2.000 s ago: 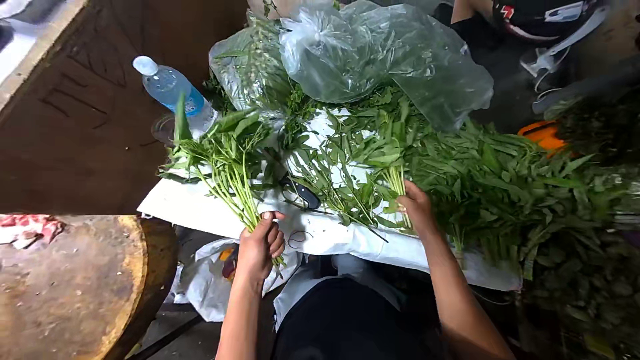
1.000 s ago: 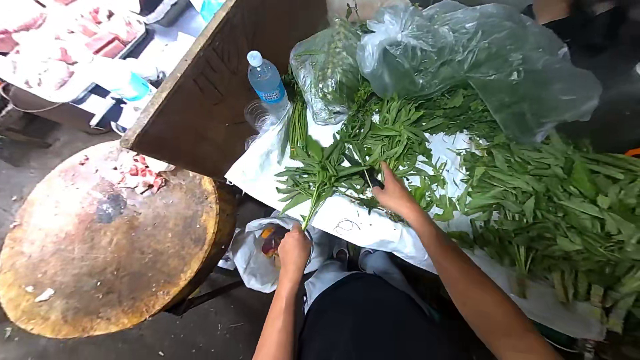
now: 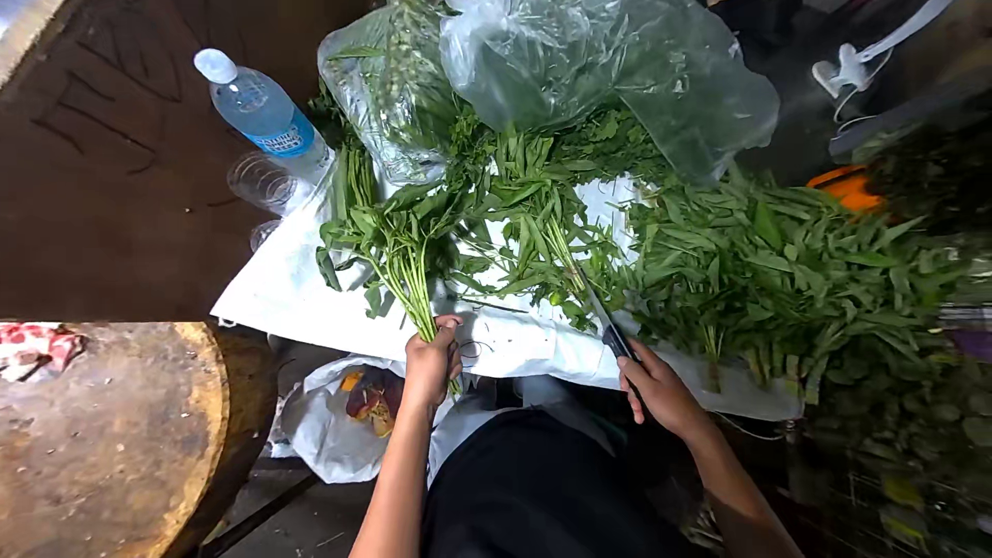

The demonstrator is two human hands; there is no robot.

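My left hand (image 3: 432, 360) grips the stems of a bunch of leafy greens (image 3: 407, 271) at the near edge of a white plastic sheet (image 3: 519, 341). The bunch's leaves point away from me. In my right hand (image 3: 655, 387) is the black handle of a knife (image 3: 604, 318), whose blade points forward and left. Its tip is by the stems of another bunch of greens (image 3: 554, 225) lying on the sheet. To the right lies a large heap of leafy greens (image 3: 752, 271).
Clear plastic bags (image 3: 542, 70) lie along the far side. A water bottle (image 3: 263, 108) stands at the back left beside a brown board (image 3: 139, 186). A round wooden block (image 3: 116, 434) is at the lower left, near a white bag (image 3: 333, 426) below the sheet.
Two seconds ago my right hand held a bunch of greens; now it holds the knife. Since one second ago it has moved away from the bunch in my left hand. The view has swung.
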